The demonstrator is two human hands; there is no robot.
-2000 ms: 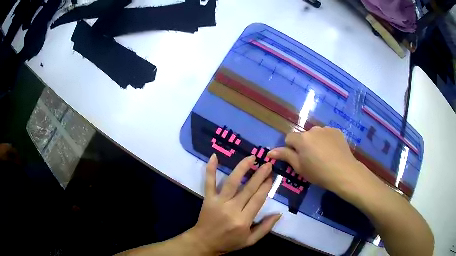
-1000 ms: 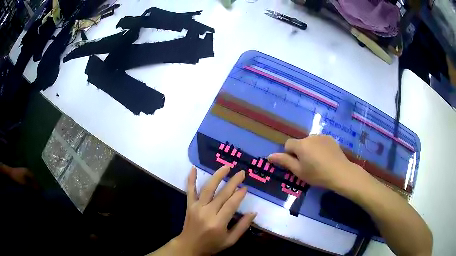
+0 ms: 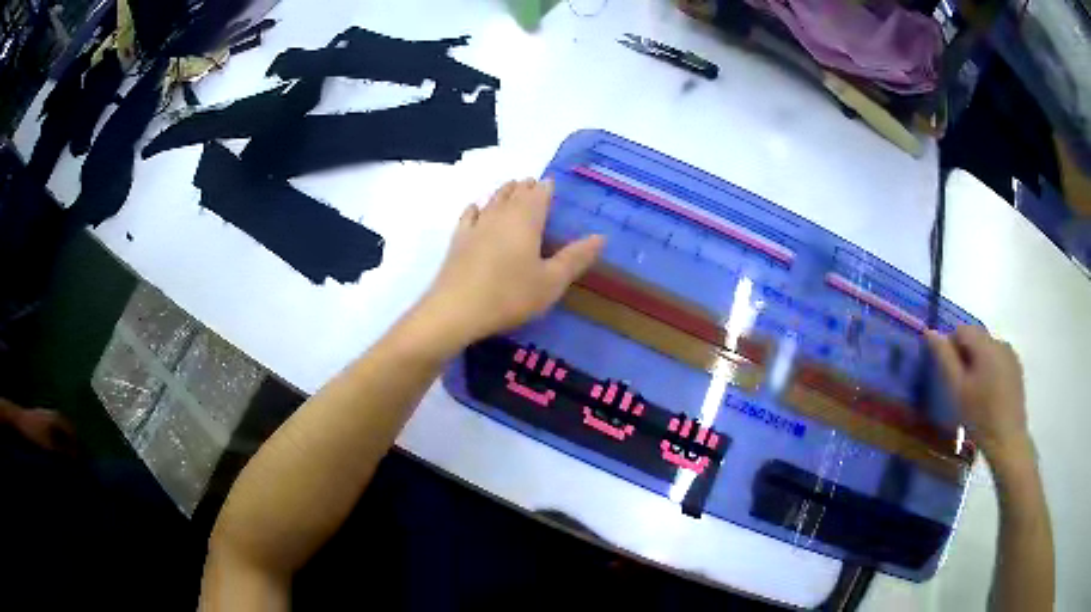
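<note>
The blue see-through sewing template lies tilted across the white table. My left hand rests on its far left corner, thumb spread over the board. My right hand is at its right edge, fingers bent over the edge, slightly blurred. A black fabric strip lies in the template along the near edge, under three groups of pink marks. Another black piece lies at the near right. Brown and reddish grip strips cross the middle. Glare covers parts of the board.
Black cut panels lie at the left, with a tangled black pile beyond. Thread snips lie past the template. Purple cloth is at the far right. Another person's hand shows at the left edge. Plastic-wrapped bundles sit below the table.
My left hand has moved from the near edge to the far left corner. My right hand has left the pink marks for the right edge, uncovering the middle of the board.
</note>
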